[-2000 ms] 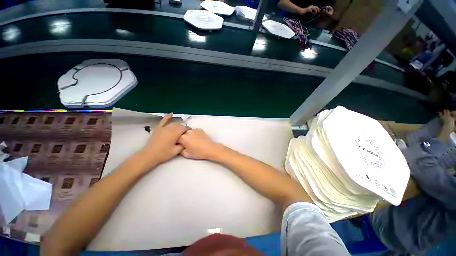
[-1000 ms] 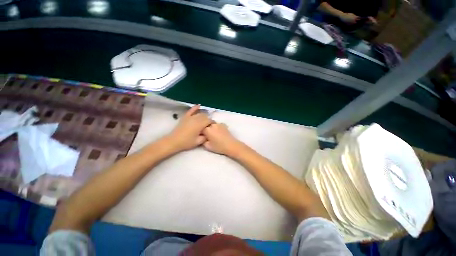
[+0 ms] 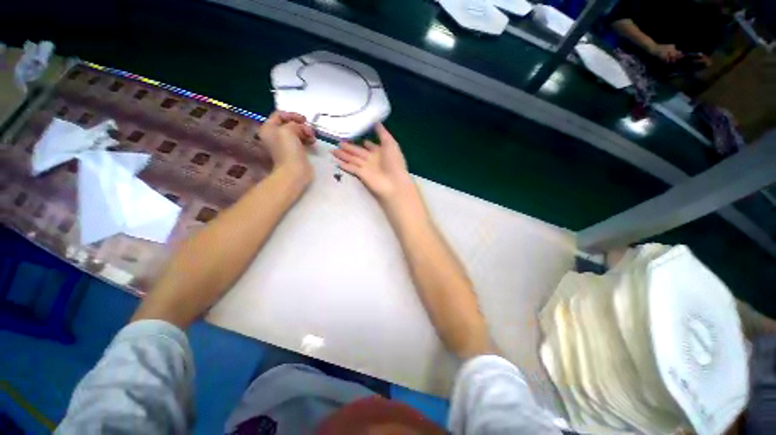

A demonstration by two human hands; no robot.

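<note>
A white base shell with a thin dark wire loop inside lies on the dark green conveyor, just beyond the bench edge. My left hand is at the shell's near left edge with fingers curled; whether it touches the shell I cannot tell. My right hand is at the near right edge, fingers spread and palm partly up, holding nothing. The off-white work sheet lies under my forearms, with a small dark spot near its far edge.
A leaning stack of cream-white covers stands at the right, a printed face outermost. White crumpled cloths lie on the brown patterned sheet at left. A metal post rises at right. More white shells and a person's hands are across the line.
My hands were together over the work sheet; they have parted and reached forward to the shell. The view has turned left, so the shell and stack appear further right.
</note>
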